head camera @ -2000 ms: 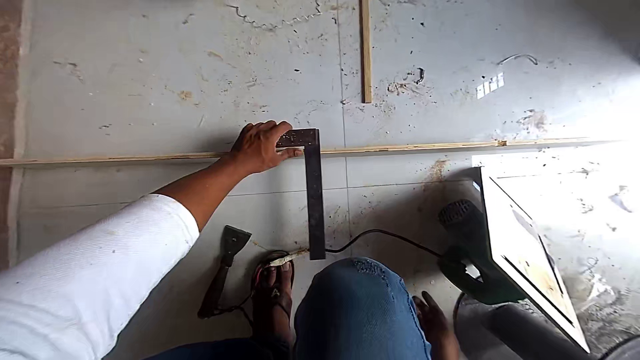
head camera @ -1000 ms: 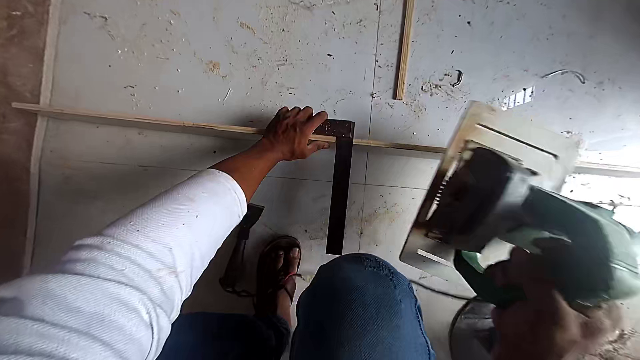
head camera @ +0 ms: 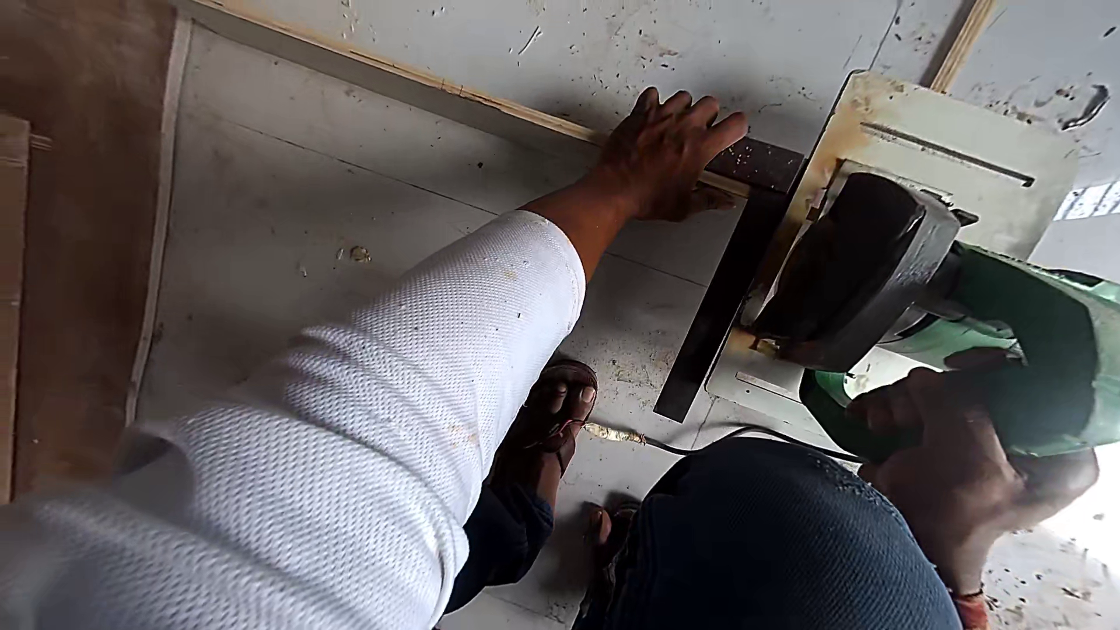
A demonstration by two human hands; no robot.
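My left hand (head camera: 669,157) grips the short arm of a dark carpenter's square (head camera: 716,306) together with a thin wooden strip (head camera: 464,94), its thumb below and fingers above. The square's long arm points down toward my knee. On the right, my right hand (head camera: 949,459) is closed around the handle of a green circular saw (head camera: 1032,341). The saw's worn metal base plate (head camera: 954,166) lies against the square's right edge and covers the strip there. The blade is hidden under the dark guard.
A second wooden strip (head camera: 962,44) lies at the top right. The saw's black cord (head camera: 761,429), with a taped joint, runs past my sandalled foot (head camera: 560,398). Brown boards (head camera: 87,219) lie at the far left. Wood chips are scattered on the tiled floor.
My right hand has come into view with the saw, which stood at the right two seconds ago and now rests beside the square. My left hand keeps its grip. The view has turned and come closer.
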